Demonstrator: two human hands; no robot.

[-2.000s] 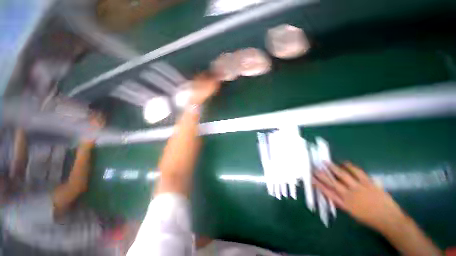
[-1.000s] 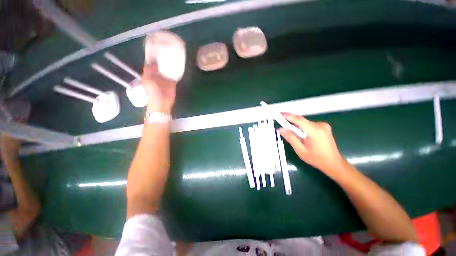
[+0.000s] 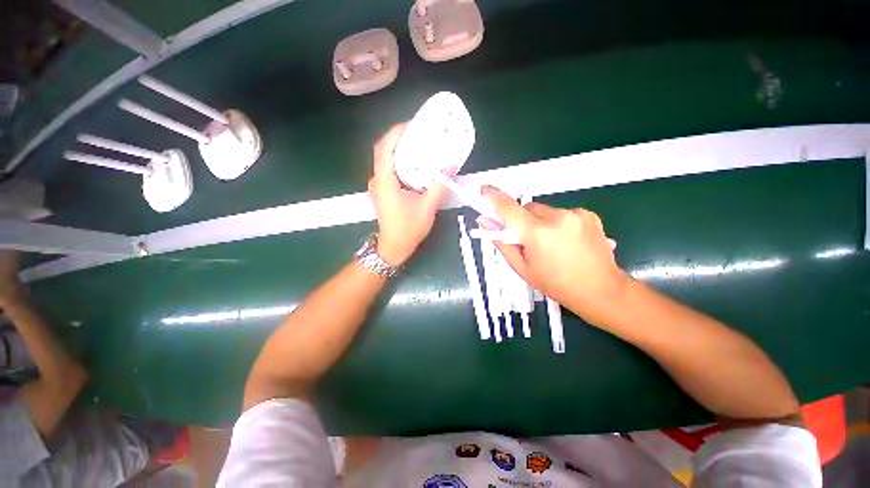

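Note:
My left hand (image 3: 405, 205), with a metal watch on its wrist, is shut on a glossy white device housing (image 3: 436, 140) above the pale side rail. My right hand (image 3: 563, 250) is shut on a white antenna (image 3: 467, 195); the antenna's far end meets the lower edge of the housing. Whether it is seated there is hidden. Another white stick crosses under my right hand, and I cannot tell whether it is held. A pile of loose white antennas (image 3: 496, 291) lies on the green worktop below my right hand, partly covered by it.
Two housings with two long antennas each (image 3: 229, 145) (image 3: 167, 181) lie at the left of the belt. Two pinkish housings with short pegs (image 3: 365, 62) (image 3: 445, 29) lie at the top. The side rail (image 3: 668, 178) crosses the view. Another person's arm (image 3: 43, 353) is at the left edge.
My left hand has brought the housing right and down from the belt to the rail. My right hand has turned the antenna and brought it against the housing.

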